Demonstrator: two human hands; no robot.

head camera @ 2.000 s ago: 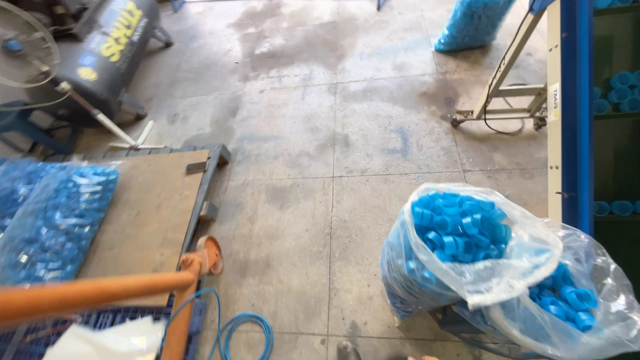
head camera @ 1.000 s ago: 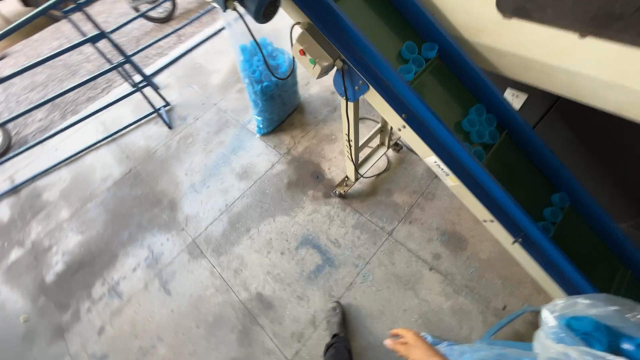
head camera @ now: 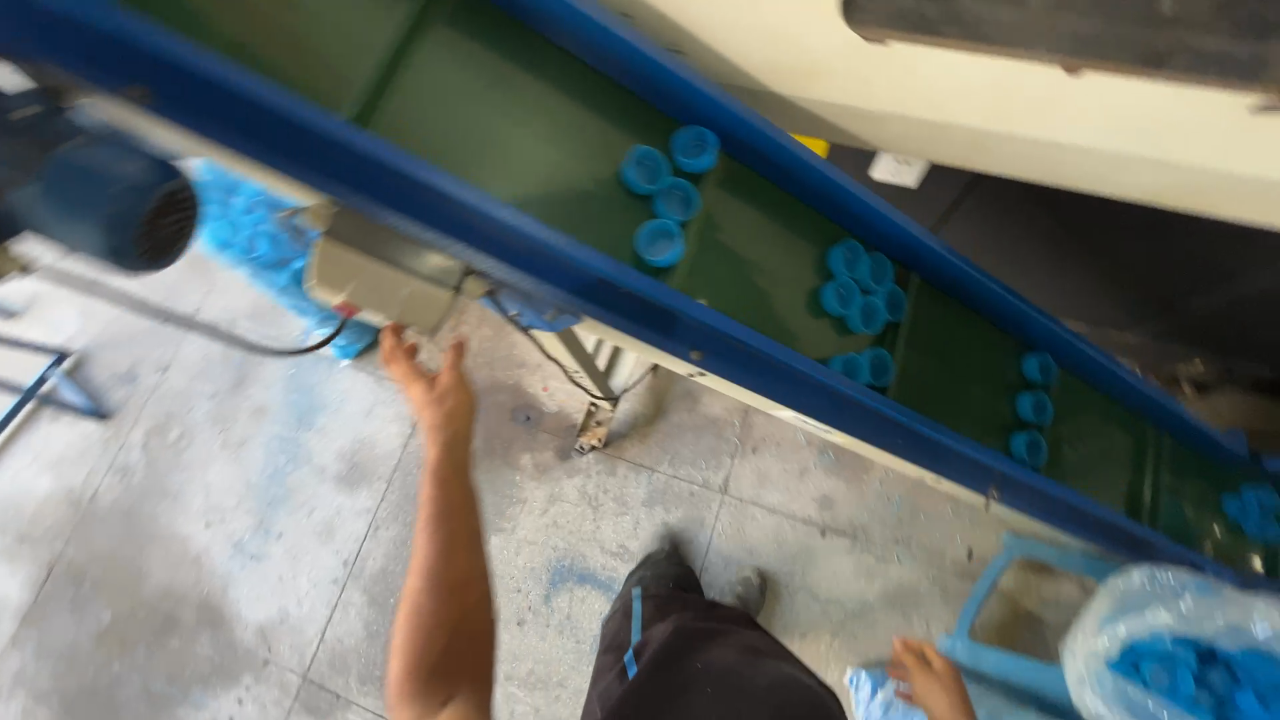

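Observation:
My left hand (head camera: 432, 385) reaches up to a beige control box (head camera: 385, 270) under the conveyor's blue side rail, its fingers apart beside the lower edge; whether a fingertip touches the box is unclear. At the lower right, my right hand (head camera: 925, 675) is half curled near a blue plastic chair or stand (head camera: 1000, 655), holding nothing visible. Blue plastic caps (head camera: 660, 243) lie in groups against the cleats of the green inclined belt (head camera: 520, 130). A clear plastic bag (head camera: 1090, 640) with more blue caps stands right of my right hand.
A dark blue motor (head camera: 110, 205) hangs at the upper left, with a cable running from the box. Behind the box stands a bag of blue caps (head camera: 245, 235). The conveyor's leg (head camera: 590, 425) rests on the concrete floor. A beige machine body (head camera: 1000, 100) borders the belt's far side.
The conveyor and control box are now much closer in view. My left hand has come into view, stretched to the box. Caps show in several groups along the belt.

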